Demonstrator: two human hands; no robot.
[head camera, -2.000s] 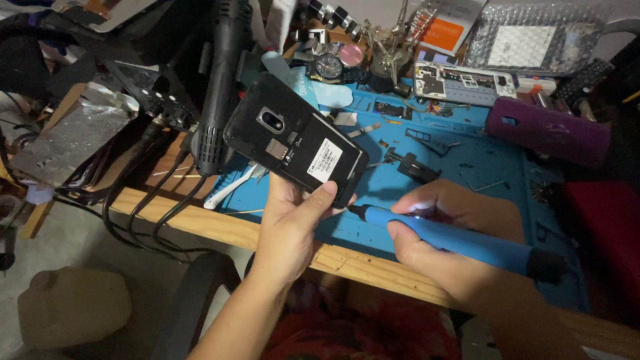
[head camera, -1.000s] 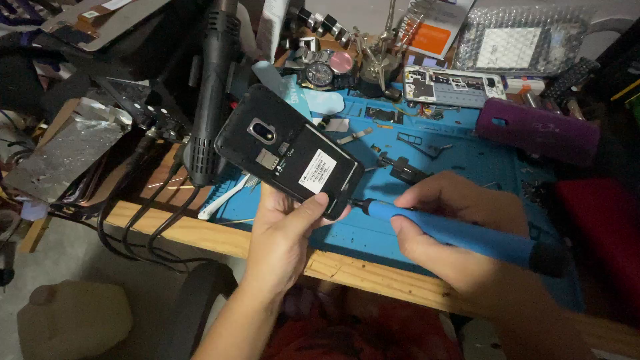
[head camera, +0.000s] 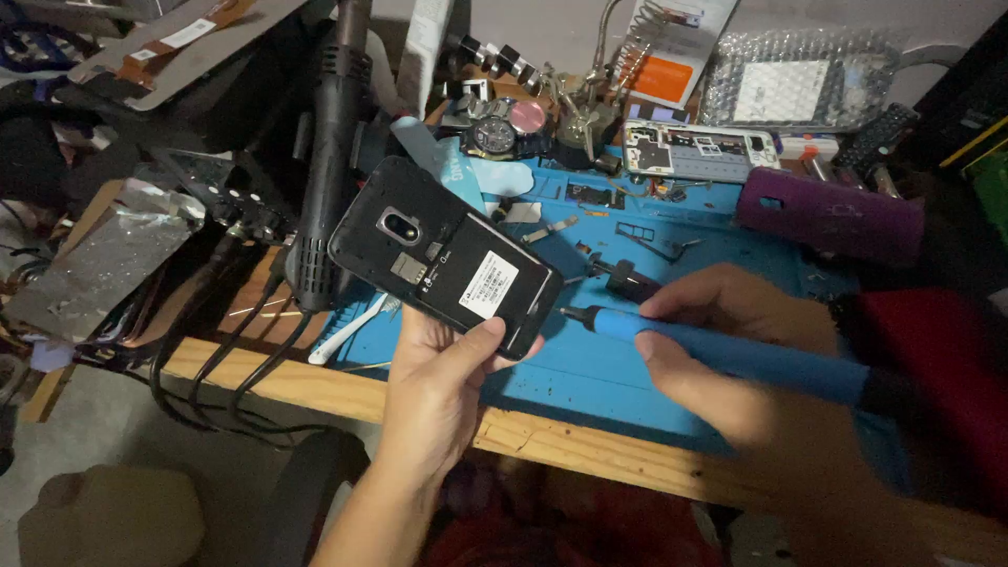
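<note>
My left hand (head camera: 441, 370) holds a black smartphone (head camera: 445, 256) by its lower end, thumb on the back. The phone's back cover is off, showing the camera, a card slot and the battery bay with a printed label (head camera: 489, 285). My right hand (head camera: 732, 354) grips a blue pen-shaped electric screwdriver (head camera: 748, 354) between thumb and fingers. Its tip points left and stands a little apart from the phone's lower right edge. Behind the screwdriver, a small black tool (head camera: 626, 279) lies on the blue work mat (head camera: 575, 394).
A hot-air gun (head camera: 321, 197) stands left, its cables (head camera: 260, 370) hanging over the wooden table edge (head camera: 591, 457). Behind lie a wristwatch (head camera: 494, 136), an open phone frame (head camera: 701, 150), a purple phone cover (head camera: 831, 216) and a bubble-wrapped package (head camera: 795, 83). A white plastic tool (head camera: 350, 335) lies near the front.
The screwdriver tip was at the phone's lower edge; now a gap shows between them, and my right hand has drawn back to the right. My left hand keeps its hold on the phone.
</note>
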